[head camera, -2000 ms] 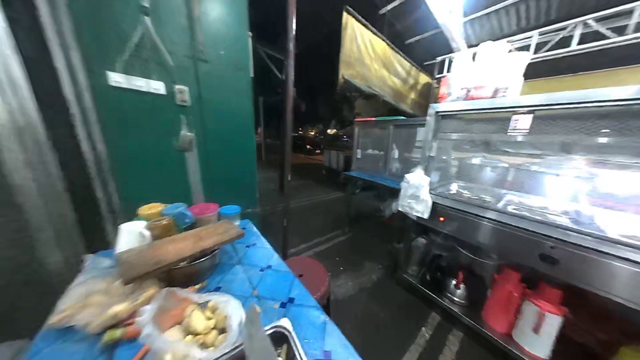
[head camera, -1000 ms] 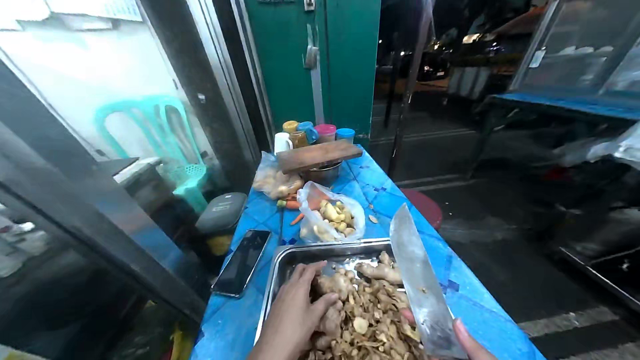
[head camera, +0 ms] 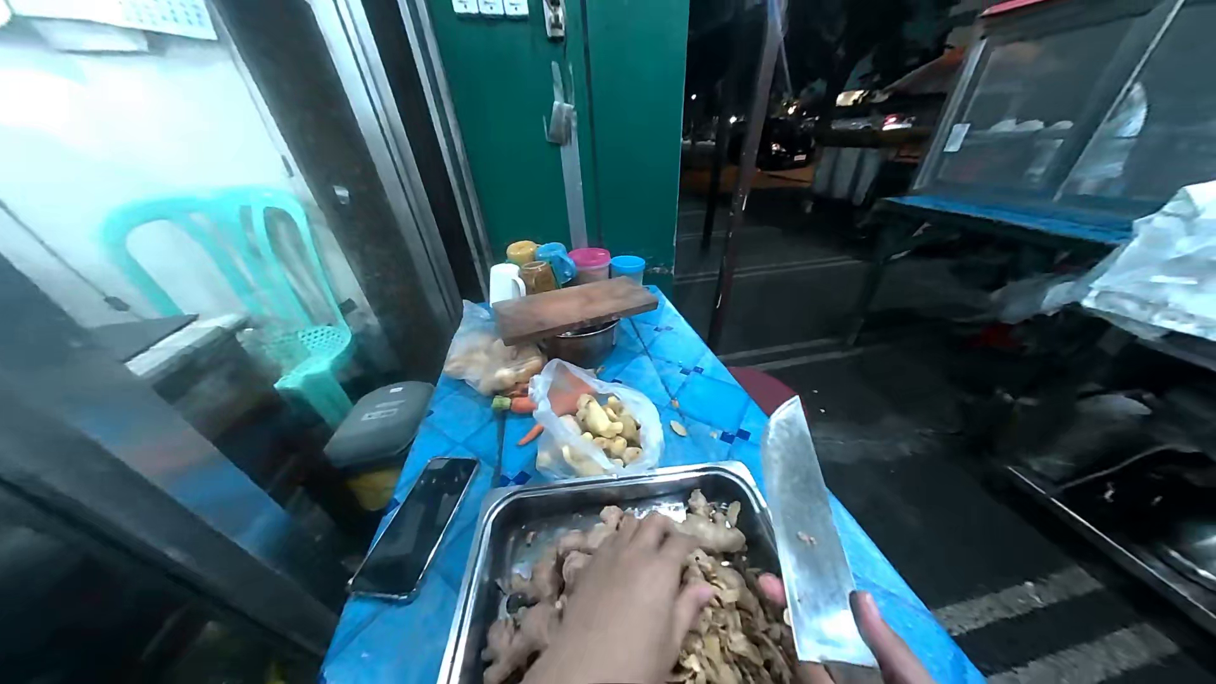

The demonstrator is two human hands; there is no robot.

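Observation:
My left hand (head camera: 622,594) lies over ginger roots in a rectangular metal tray (head camera: 608,489), fingers slightly spread and touching them; whether it grips one cannot be told. My right hand (head camera: 883,646), at the bottom edge, holds a wide-bladed cleaver (head camera: 807,532), blade upright above the tray's right rim; the handle is hidden. Unpeeled ginger (head camera: 541,579) fills the tray's left side, and thin peelings (head camera: 727,627) are heaped at the right. Just behind the tray, an open plastic bag (head camera: 646,408) contains peeled ginger pieces (head camera: 603,423).
On the blue-covered table (head camera: 708,389) are a smartphone (head camera: 415,527), carrots (head camera: 521,405), another plastic bag (head camera: 484,356), and a wooden board (head camera: 575,309) across a metal bowl (head camera: 584,344). Lidded jars (head camera: 589,261) stand behind. A green plastic chair (head camera: 256,247) is at left, a red stool (head camera: 760,388) at right.
The view has swung down and left since the oldest frame. From one second ago, my left hand has moved right over the tray, toward the peelings. The cleaver remains in my right hand.

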